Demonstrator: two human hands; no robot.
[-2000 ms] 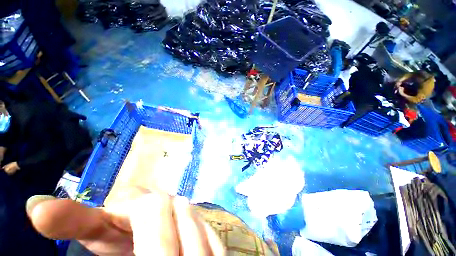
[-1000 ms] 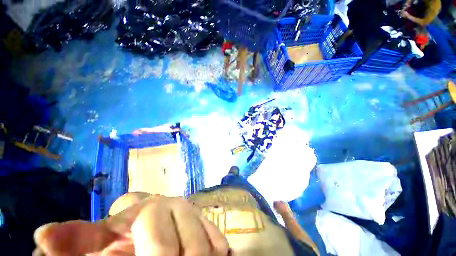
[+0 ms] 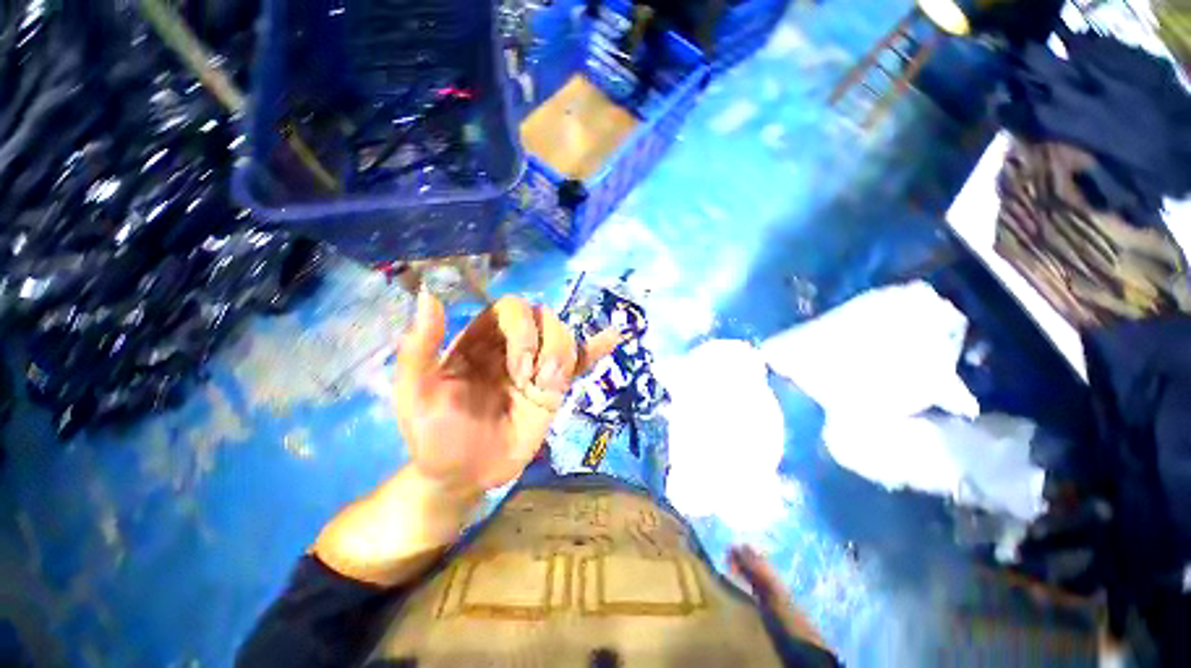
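Note:
My left hand [image 3: 483, 392] is raised in front of me, palm up. Its thumb stands apart and its fingers are partly curled; I see nothing in it. My right hand [image 3: 762, 581] hangs low by my side, small and blurred, so its grip cannot be told. A dark blue plastic bin [image 3: 392, 215] with dark items and a small red piece inside is beyond my left hand. A black-and-white patterned bundle [image 3: 624, 385] lies on the floor, partly behind my left fingertips.
Shiny black plastic bags [image 3: 131, 196] are piled at the left. Blue crates [image 3: 614, 176] and a wooden stool [image 3: 888, 65] are ahead. White bags [image 3: 725, 437] lie right of the bundle. A white-topped table [image 3: 1032, 287] with brown and dark garments is at the right.
The view has swung right and moved forward; the bin now looms large and the empty crate has left the picture. My left hand has turned palm up and its fingers have loosened.

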